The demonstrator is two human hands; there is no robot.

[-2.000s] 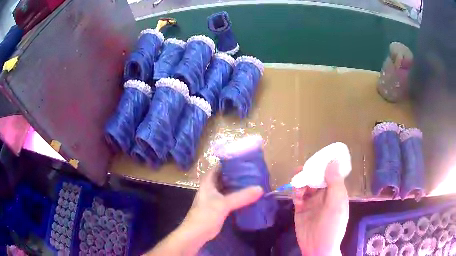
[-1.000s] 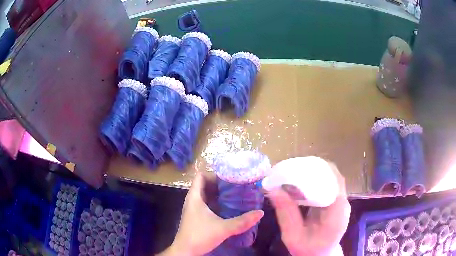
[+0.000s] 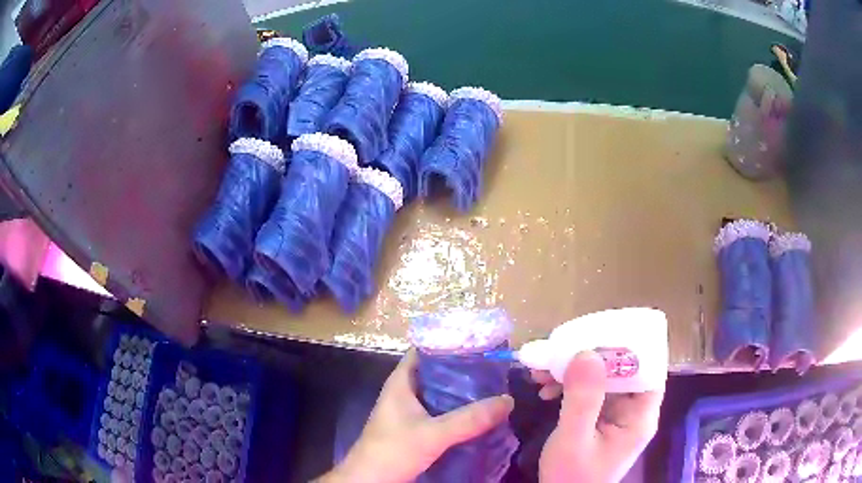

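My left hand grips a blue tubular piece upright over the bench's front edge, its white scalloped rim on top. My right hand holds a white glue bottle on its side, a pink-red label showing. Its thin blue nozzle points left and meets the piece just below the rim. The piece's lower end is cut off by the picture's edge.
Several blue pieces lie piled at the left of the cardboard bench cover, two at the right. A speckled cup stands right rear. A grey side panel bounds the left. Crates with pale rings sit below.
The blue piece, first tilted, is now upright and lower. The bottle moved left to the rim, then levelled with its label showing. The small blue piece on the belt moved left.
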